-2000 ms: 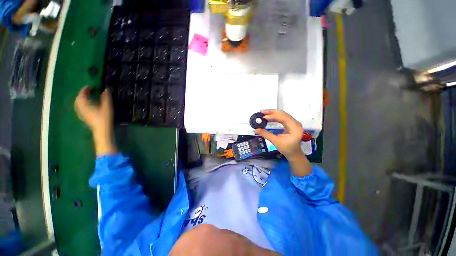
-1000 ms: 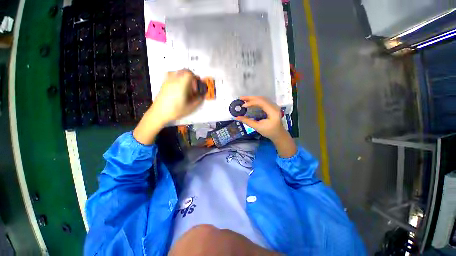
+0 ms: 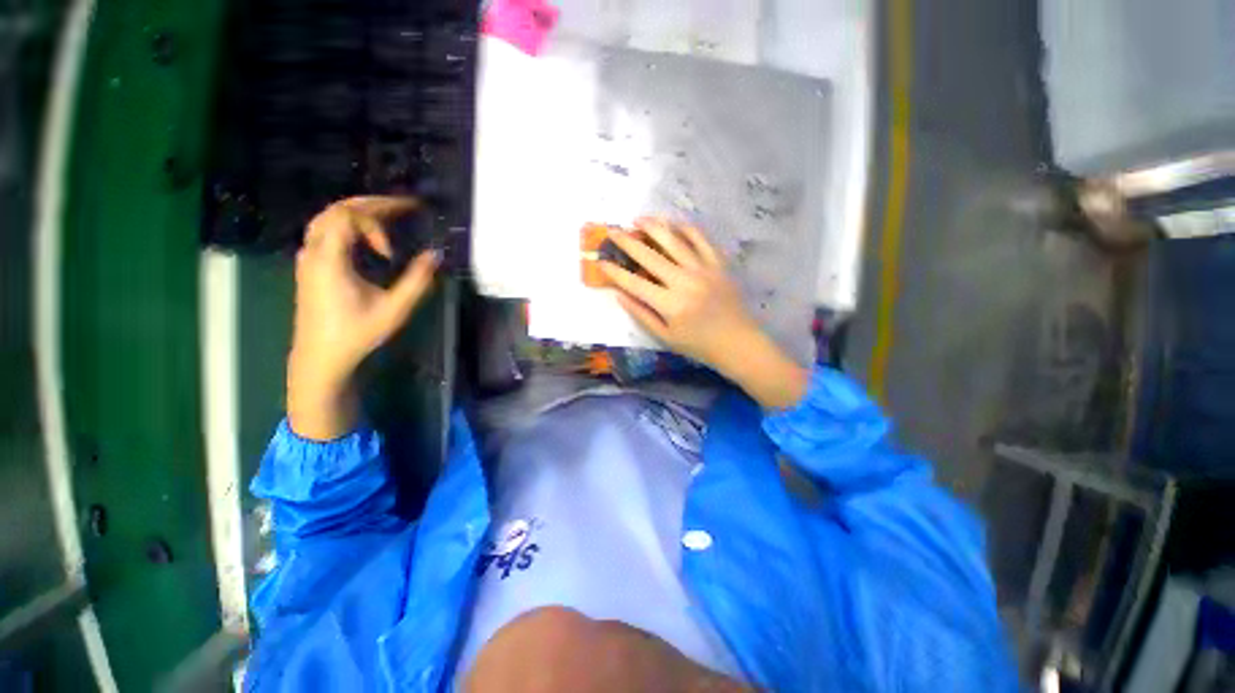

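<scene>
The grey metal plate [image 3: 759,149] lies over the front of the white machine. The orange fixture [image 3: 593,255] sits on it. My right hand [image 3: 677,291] is over the fixture, with its fingertips on a dark round part [image 3: 618,253] at the fixture's right side; the fingers hide much of it. My left hand [image 3: 355,291] is over the near edge of the black blister tray [image 3: 339,122], thumb and fingers curved around something dark. Blur and the dark tray hide whether it holds a part.
The green conveyor [image 3: 136,339] with white rails runs along the left, with several dark round parts on it. A pink note [image 3: 520,22] is at the tray's right. Orange pieces [image 3: 596,362] show below the plate. A yellow floor line [image 3: 894,190] and a metal frame [image 3: 1084,474] are at right.
My left hand has moved left from the fixture to the tray. My right hand has brought its dark round part left to the fixture. The plate now reaches nearer my body.
</scene>
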